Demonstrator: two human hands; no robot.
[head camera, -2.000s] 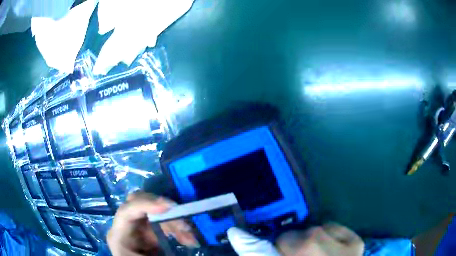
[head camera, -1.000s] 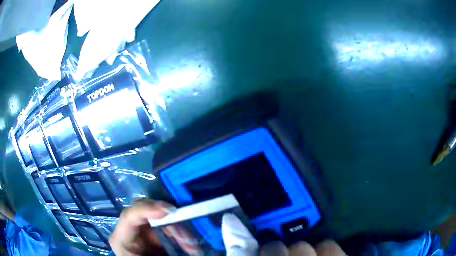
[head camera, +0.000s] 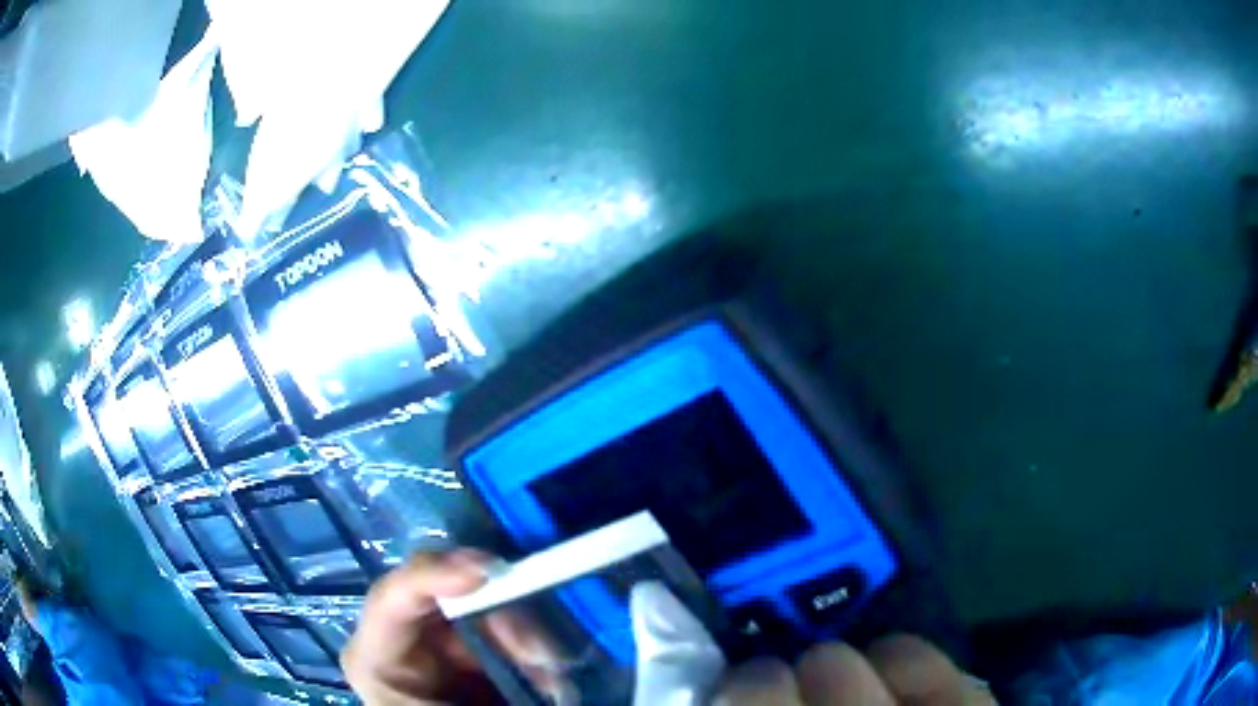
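Observation:
My left hand (head camera: 414, 628) holds a loose screen lens (head camera: 559, 568) by its left side. The lens has a black border and a whitish strip along its far edge. My right hand (head camera: 842, 676), cut off by the bottom edge, has a white wipe (head camera: 668, 646) over a fingertip, at the clear window of the lens. Behind and partly under the lens in view lies the handheld tester (head camera: 628, 372), with a blue face, black surround and dark display (head camera: 717, 483). Its EXIT key shows beside my right hand. The lower part of the tester is hidden.
A clear plastic lens sheet (head camera: 311, 448) with rows of black-bordered TOPDON lenses lies at the left. White spare wipes (head camera: 311, 83) and a pale block (head camera: 83, 83) are at the far left. The blow gun's brass tip (head camera: 1232, 384) shows at the right edge. Blue sleeves show at both lower sides.
The blow gun has shifted mostly out of view at the right as the view moved. The lens, wipe and both hands remain together over the tester.

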